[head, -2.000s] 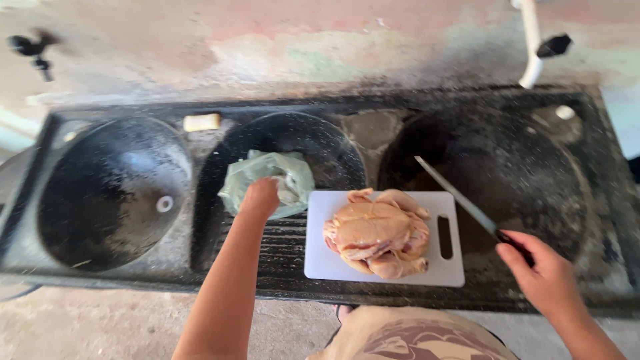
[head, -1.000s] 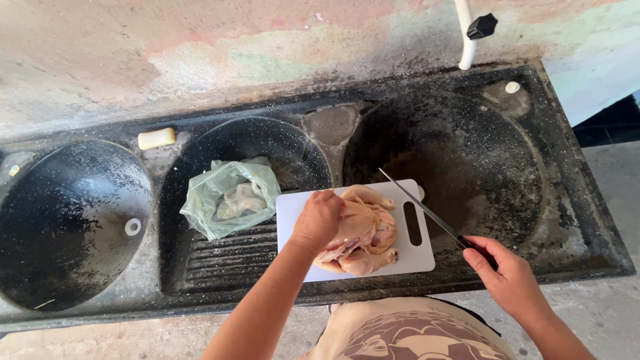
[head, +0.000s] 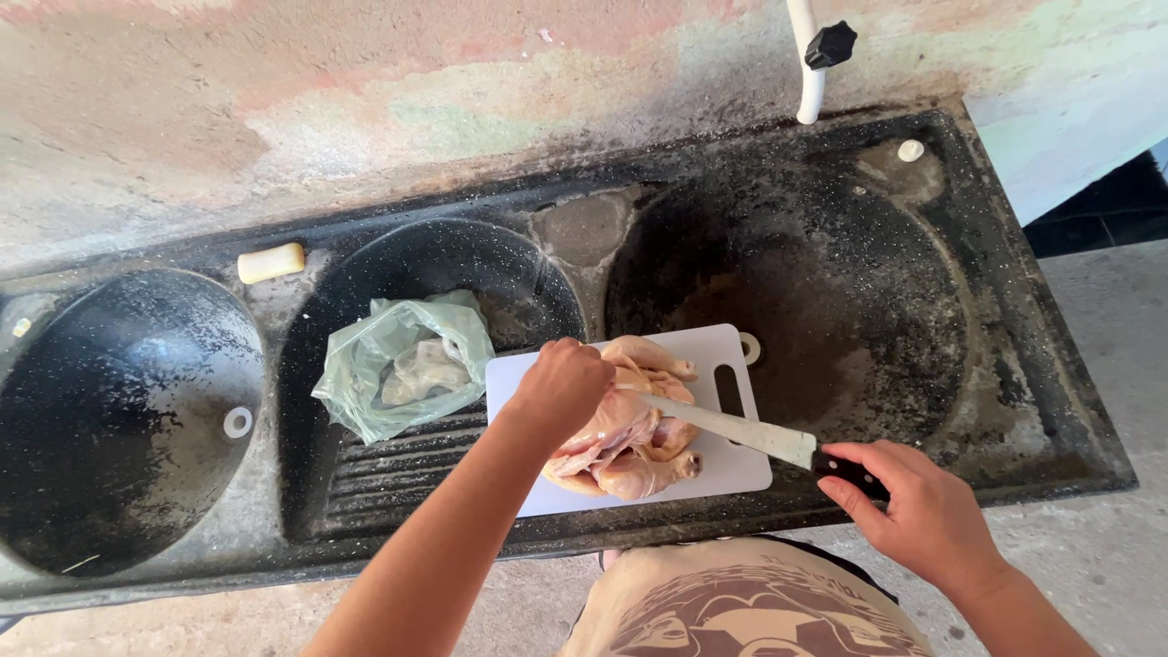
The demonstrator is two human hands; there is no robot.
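Note:
A whole raw chicken (head: 630, 447) lies on a white plastic cutting board (head: 730, 470) with a handle slot, set across the front of the sink. My left hand (head: 566, 383) grips the upper left part of the chicken, its fingertips partly hidden. In my right hand (head: 899, 511) is the dark riveted handle of a kitchen knife (head: 739, 431); its blade points left over the chicken, the tip close to my left fingers. Whether the edge has entered the skin I cannot tell. Left of the board, a greenish plastic bag (head: 365, 365) stands with its mouth apart and pale contents inside.
The black speckled sink unit (head: 584, 297) has a left basin, a ribbed middle basin and a large right basin. A yellowish bar of soap (head: 271, 263) rests on the rear ledge. A white pipe tap with a black knob (head: 830, 46) hangs over the right basin, against the wall.
My left hand has left the plastic bag and taken hold of the chicken. The knife in my right hand has moved left, from beside the board to over the chicken.

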